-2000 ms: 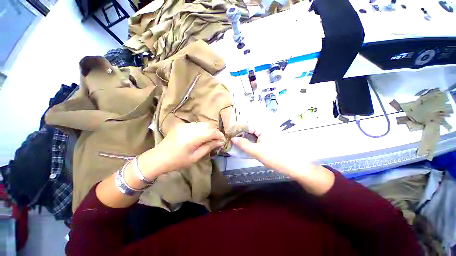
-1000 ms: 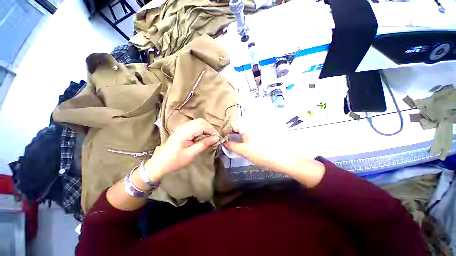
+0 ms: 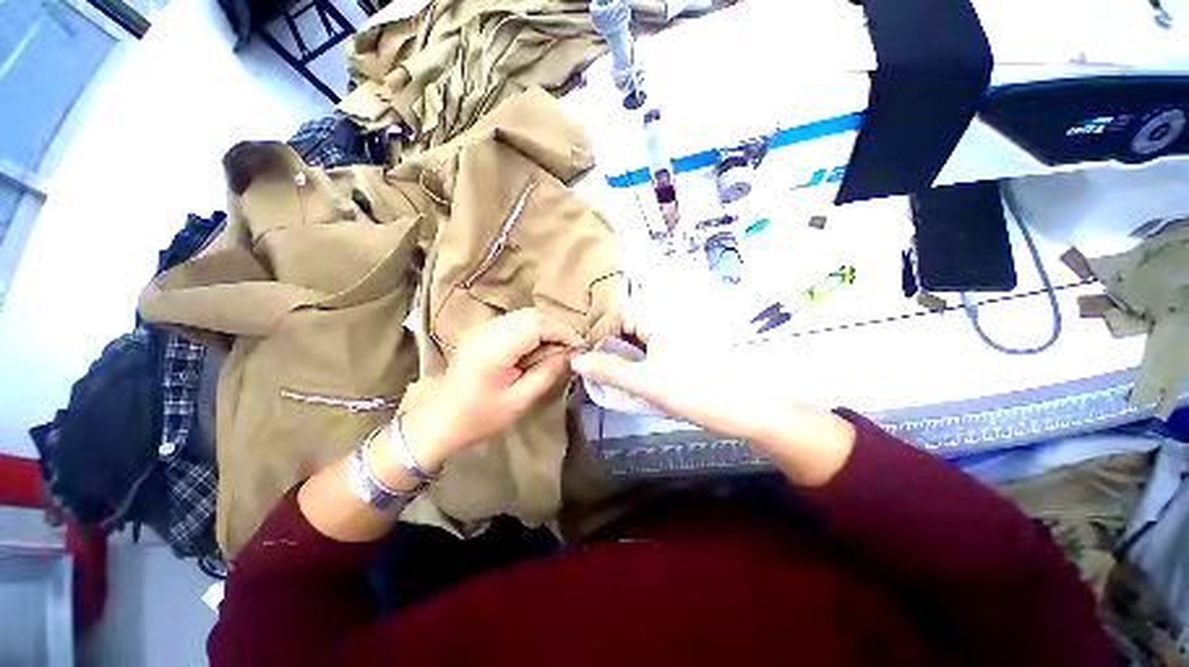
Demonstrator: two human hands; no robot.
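A khaki jacket (image 3: 313,352) with silvery zippers lies over my lap and the left part of the machine table. My left hand (image 3: 502,378), with bracelets at the wrist, pinches a small folded tan edge of the jacket (image 3: 601,313). My right hand (image 3: 665,384) is at the same edge, its fingertips close to the left ones. The fingertips overlap the fabric, so the exact grip is partly hidden. A small whitish piece (image 3: 618,388) shows under the right hand.
The white sewing machine (image 3: 795,163) stands ahead, with a black cloth band (image 3: 913,98) over it. Thread snips (image 3: 808,298), a black phone-like rectangle (image 3: 962,237) and tan scraps (image 3: 1154,306) lie to the right. Khaki pieces (image 3: 456,59) are heaped behind; dark garments (image 3: 111,417) lie left.
The view has shifted, so the table things sit farther right than at first. My right hand has flattened over the edge, its fingers more extended. My left hand still pinches the fabric.
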